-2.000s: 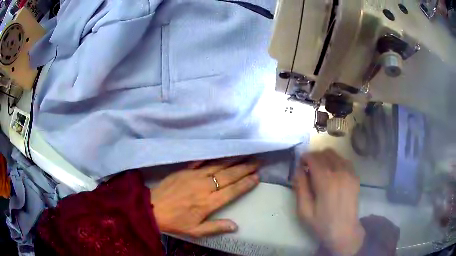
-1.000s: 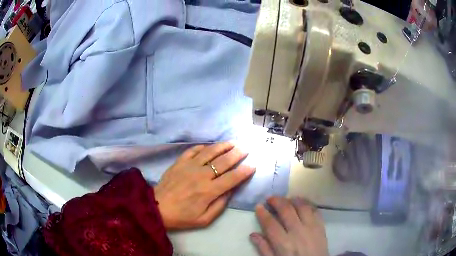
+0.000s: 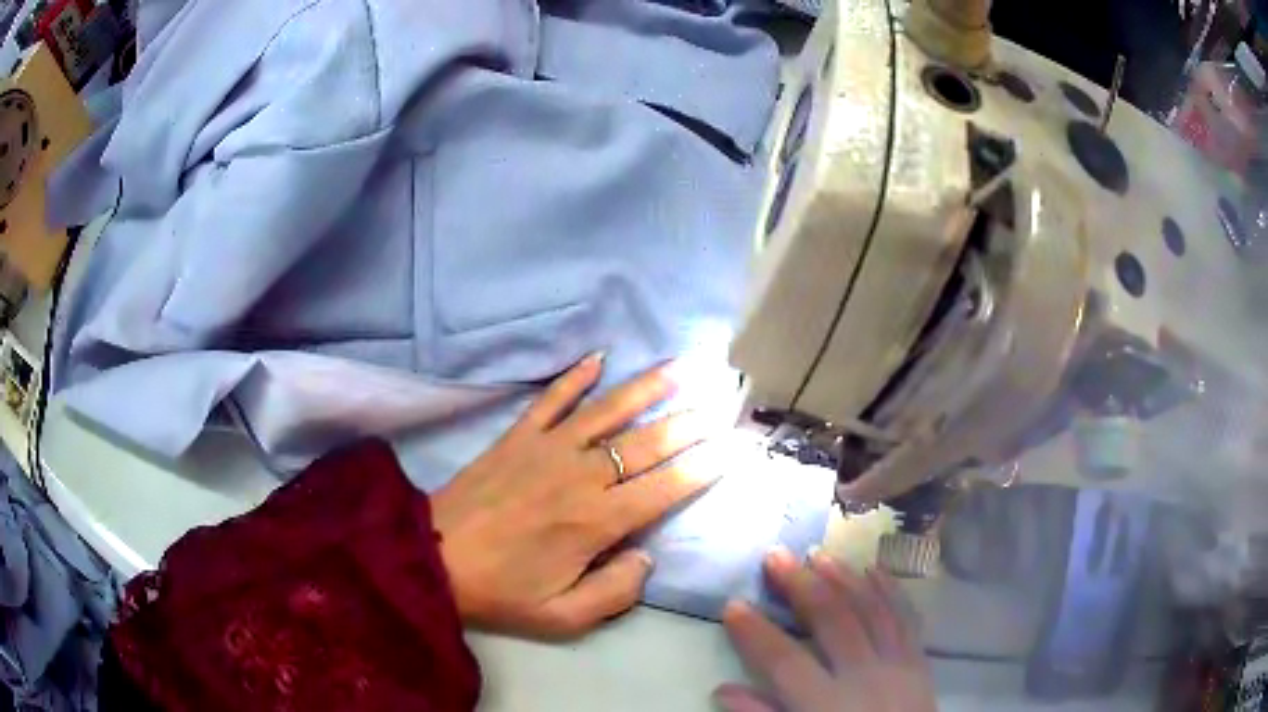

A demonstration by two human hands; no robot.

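The light blue garment body (image 3: 515, 209) lies spread left of the sewing machine head (image 3: 890, 237), its near part running under the brightly lit needle area. My left hand (image 3: 577, 494), with a ring and a dark red sleeve, lies flat on the cloth, fingertips close to the lit presser foot area. My right hand (image 3: 834, 640) is slightly blurred at the bottom, fingers apart, fingertips on the cloth's near right corner. The glare hides the needle and the stitching. A fold of the cloth (image 3: 292, 410) is turned up left of my left hand.
The smartphone (image 3: 1092, 591) stands under the machine arm with dark looped snips (image 3: 973, 536) beside it. The white table (image 3: 556, 677) edge curves along the front. Another machine's cream part (image 3: 35, 167) is at the left, with blue cloth (image 3: 56, 598) heaped below.
The near cloth edge has turned and lies under the machine head. My left hand has moved up onto the cloth beside the needle area. My right hand has moved down and its fingers have spread.
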